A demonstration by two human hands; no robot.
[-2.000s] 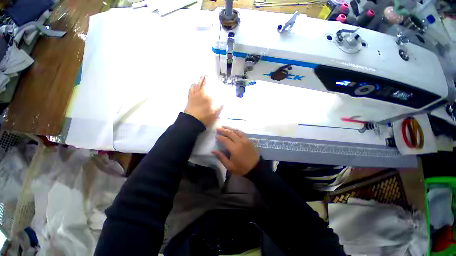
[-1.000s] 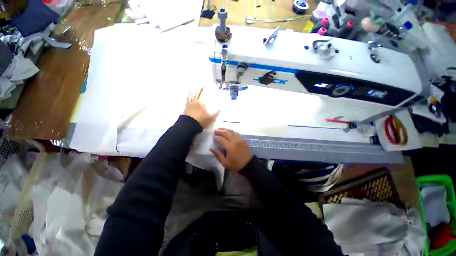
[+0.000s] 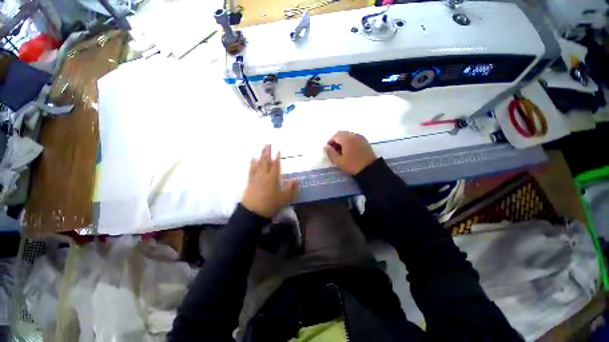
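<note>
My left hand (image 3: 268, 184) lies flat with fingers spread near the front edge of the machine bed, over the right end of a large white panel (image 3: 180, 153). My right hand (image 3: 350, 153) is on the bed to the right, fingers curled; whether it pinches cloth cannot be told in the glare. The presser foot and needle area (image 3: 275, 115) is beyond and between my hands. The white sewing machine (image 3: 414, 40) has a blue stripe and a lit control panel (image 3: 441, 72). White fabric hardly shows against the white bed (image 3: 374, 120).
A ruler strip (image 3: 427, 163) runs along the front edge. A red-tipped rod (image 3: 441, 123) and red and yellow rings (image 3: 527, 118) are at the right. A fabric bundle (image 3: 113, 287) hangs front left. White pieces (image 3: 534, 274) and a green-rimmed bin (image 3: 593, 200) are lower right.
My right hand has moved right and away from me, and its fingers have curled. My left hand has come nearer the front edge. The camera view has shifted and turned.
</note>
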